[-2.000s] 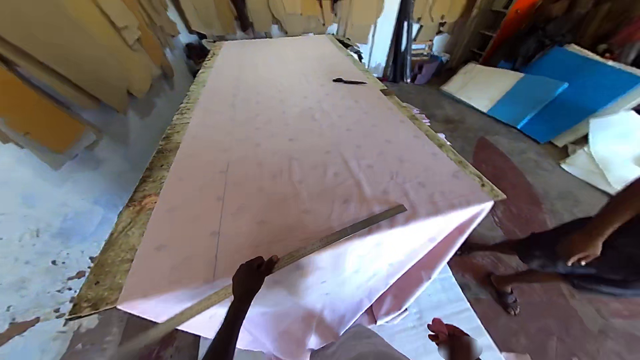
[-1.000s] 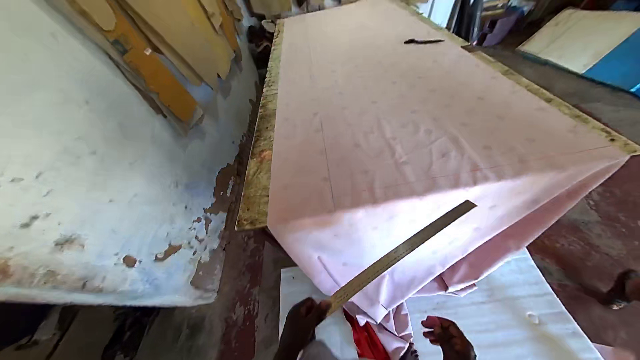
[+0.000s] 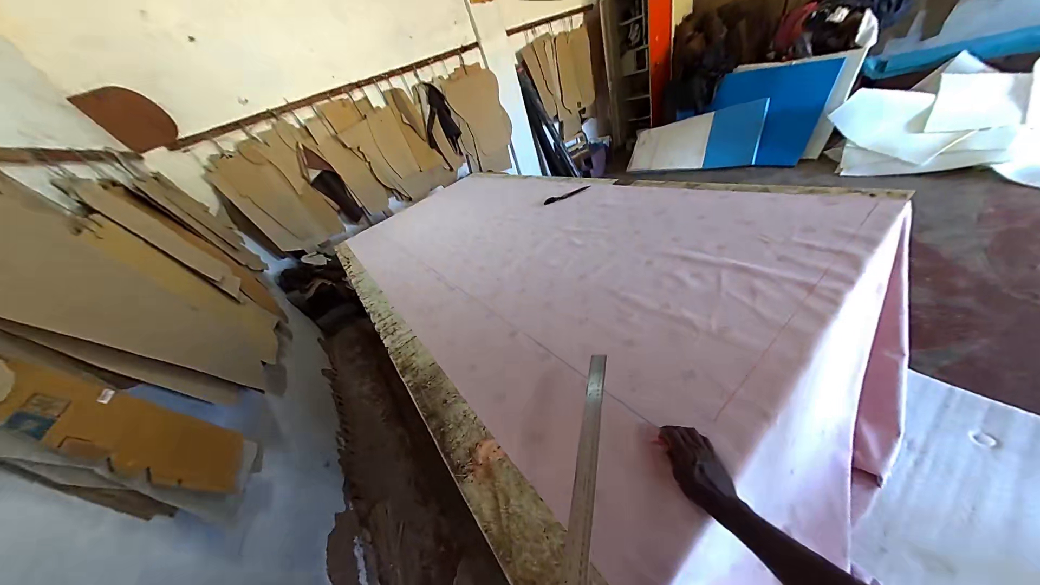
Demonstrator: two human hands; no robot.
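Pink fabric with faint spots (image 3: 520,276) covers a long table and hangs over its near end. Thin drawn lines, one dark and one reddish, run across the cloth. My right hand (image 3: 697,467) rests on the fabric beside the near end of the dark line, with a small reddish piece (image 3: 657,440) mostly hidden at its fingertips. Left of that hand, a long metal ruler (image 3: 588,455) points away from me, its tip over the dark line and its lower end out of view. My left hand is out of view. A dark slender tool, apparently scissors (image 3: 566,195), lies on the far part of the cloth.
The table's rough, worn edge (image 3: 455,439) shows along the left. Brown card patterns (image 3: 366,146) hang from wall rails behind and at left. Blue and white boards (image 3: 772,106) and white sheets (image 3: 918,122) stand or lie at the back right. A pale board (image 3: 959,471) lies at lower right.
My right hand has come from beside the table onto the fabric. The ruler, held in my left hand before, now points away along the cloth's left part. The view has swung widely.
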